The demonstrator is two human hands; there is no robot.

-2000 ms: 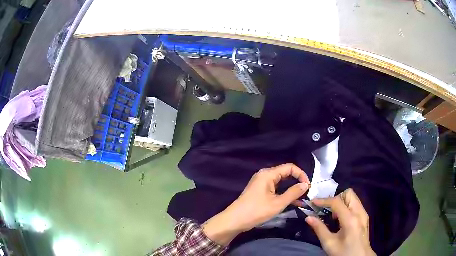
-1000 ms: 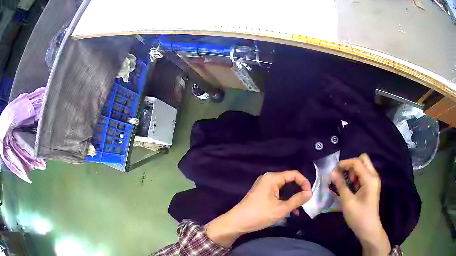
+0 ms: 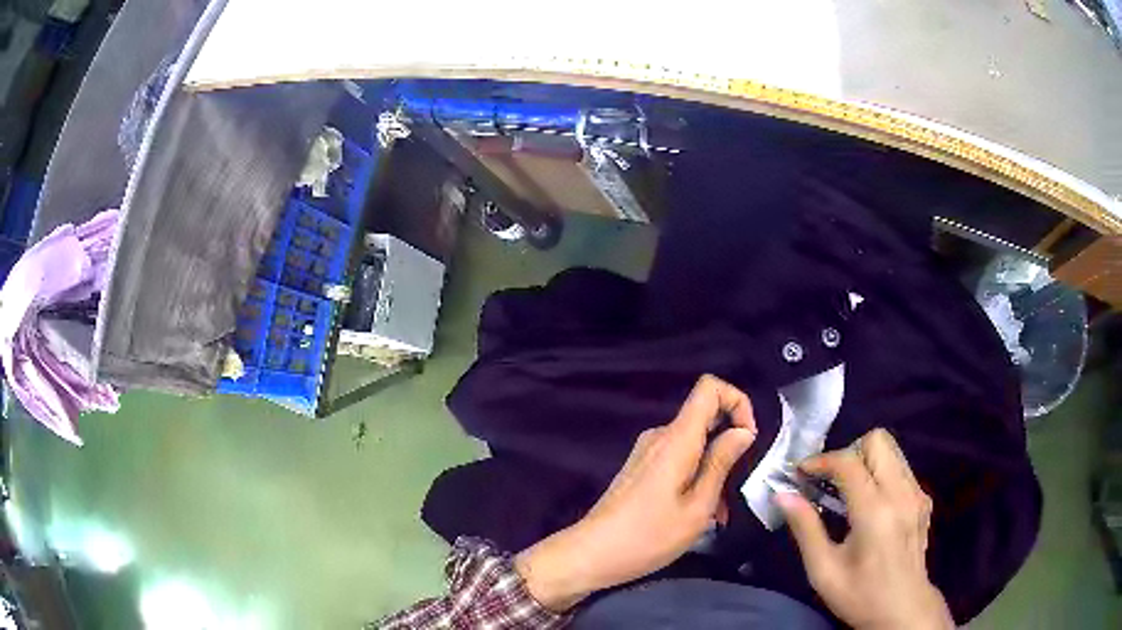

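Observation:
A dark navy-purple garment (image 3: 578, 369) is heaped over my lap and rises to the table edge. Two round greyish buttons (image 3: 811, 345) show on it. Below them a white cloth strip (image 3: 812, 412) lies between my hands. My left hand (image 3: 652, 498) has thumb and forefinger pinched at the dark cloth beside the strip's left edge. My right hand (image 3: 867, 529) is over the strip's lower right part, thumb and forefinger close together. Something slim and pale shows by those fingers; I cannot tell what it is. No needle or thread can be made out.
A white-and-grey worktable (image 3: 529, 31) with a yellow marked strip (image 3: 849, 117) along its edge spans the top. Blue crates (image 3: 289, 326), a grey box (image 3: 412, 295) and hanging grey and pink cloths (image 3: 55, 320) are at left. A clear waste bin (image 3: 1052, 345) is at right.
My right hand moved up away from the cloth, then came back down to the white strip. My left fingertips have risen slightly. More of the white strip shows between the hands than at first.

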